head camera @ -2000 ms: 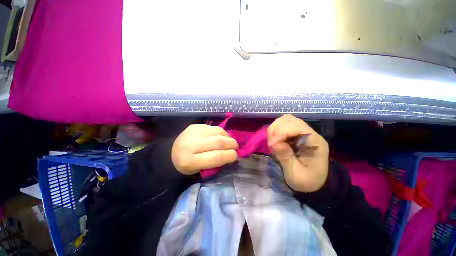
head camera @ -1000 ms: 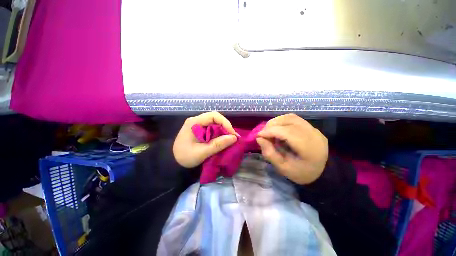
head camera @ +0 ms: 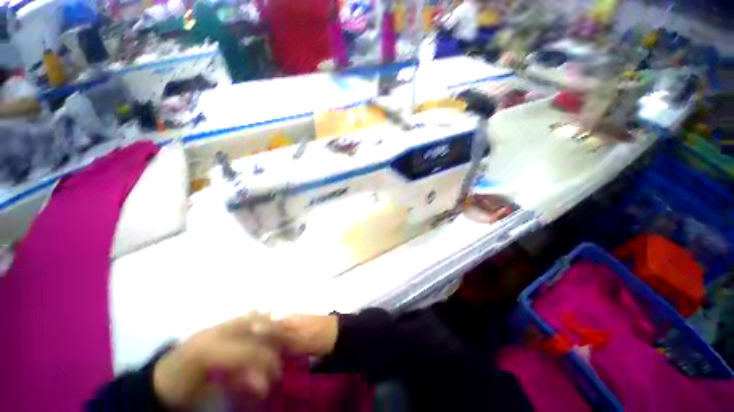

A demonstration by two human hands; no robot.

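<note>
My left hand (head camera: pixel 219 364) is at the bottom edge, blurred, its fingers curled on a bunched magenta piece (head camera: pixel 318 392). My right hand (head camera: pixel 307 332) meets it from the right; its fingertips are hidden behind the left hand, so its grip cannot be told. The magenta piece hangs below both hands, partly cut off by the picture's edge. Both hands are in front of the white lockstitch machine (head camera: pixel 354 205), near the table's front edge.
A long magenta panel (head camera: pixel 60 282) lies on the table at left. Reddish-brown rings (head camera: pixel 488 208) lie at the machine's right end. A blue crate (head camera: pixel 527 302) at right holds magenta pieces and a red tie. Other machine tables stand behind.
The view has swung up and right from the lap, so the machine and workshop now show. The hands and magenta piece appear lower left in the picture, with the hands closer together.
</note>
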